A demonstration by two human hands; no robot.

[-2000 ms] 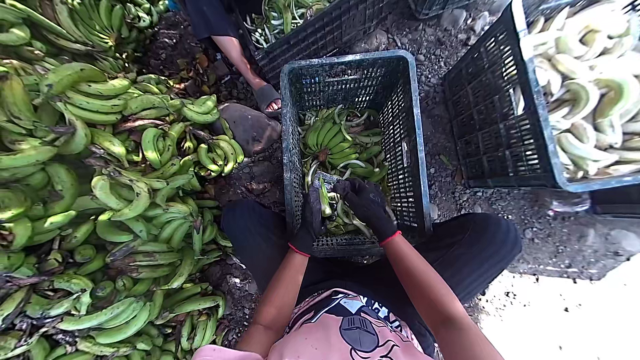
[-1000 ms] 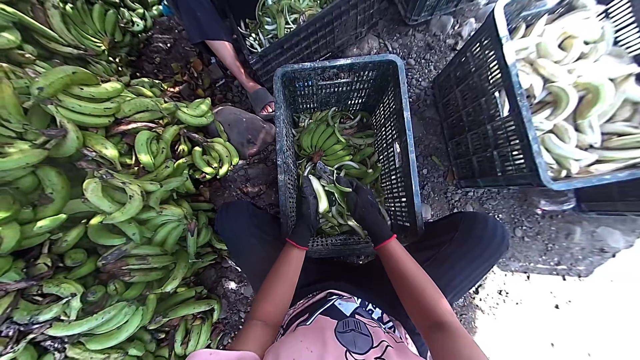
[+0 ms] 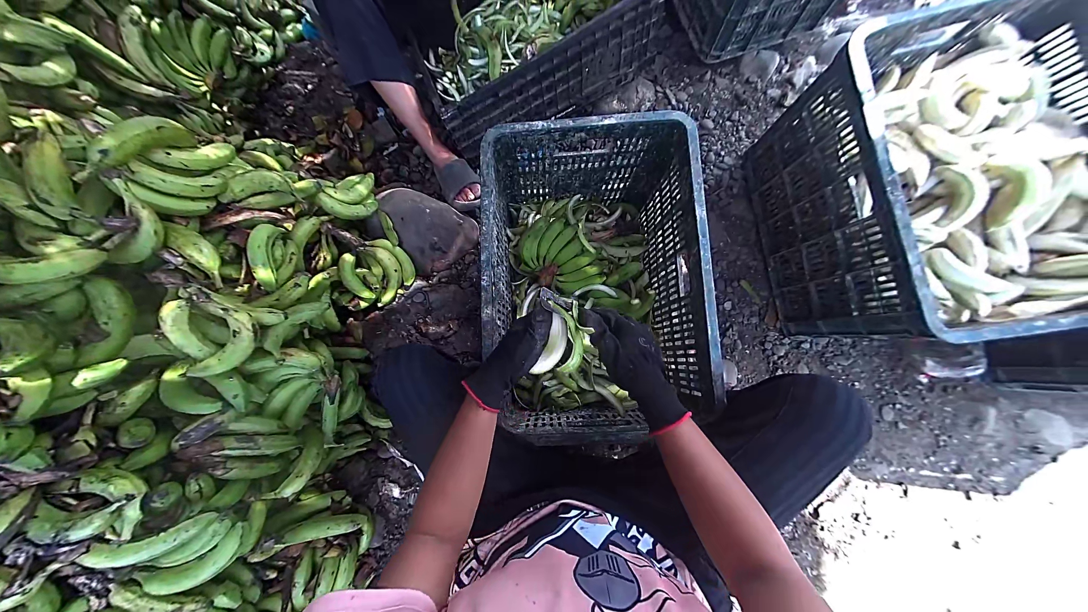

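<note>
Both my hands wear black gloves with red cuffs and meet over the near part of a dark plastic crate (image 3: pixel 705 280). My left hand (image 3: pixel 520 347) is closed on a partly peeled green plantain (image 3: pixel 554 344), whose pale flesh shows. Against its right side, my right hand (image 3: pixel 625 348) has its fingers on a strip of green peel (image 3: pixel 578 340). Something small and greyish lies at the top of the plantain, too unclear to name. Beyond my hands, a bunch of green plantains (image 3: pixel 557 251) rests in the crate among loose peels (image 3: pixel 586 393).
A big heap of green plantains (image 3: pixel 212 340) fills the left side. At the right stands a crate (image 3: pixel 850 212) of peeled plantains (image 3: pixel 977 187). Another crate (image 3: pixel 561 72) with peels is at the top, beside a person's sandalled foot (image 3: pixel 459 183). A stone (image 3: pixel 425 229) lies near it.
More pale flesh shows between my hands than two seconds ago, and a green strip now hangs at the plantain's right side. Both hands have stayed over the crate.
</note>
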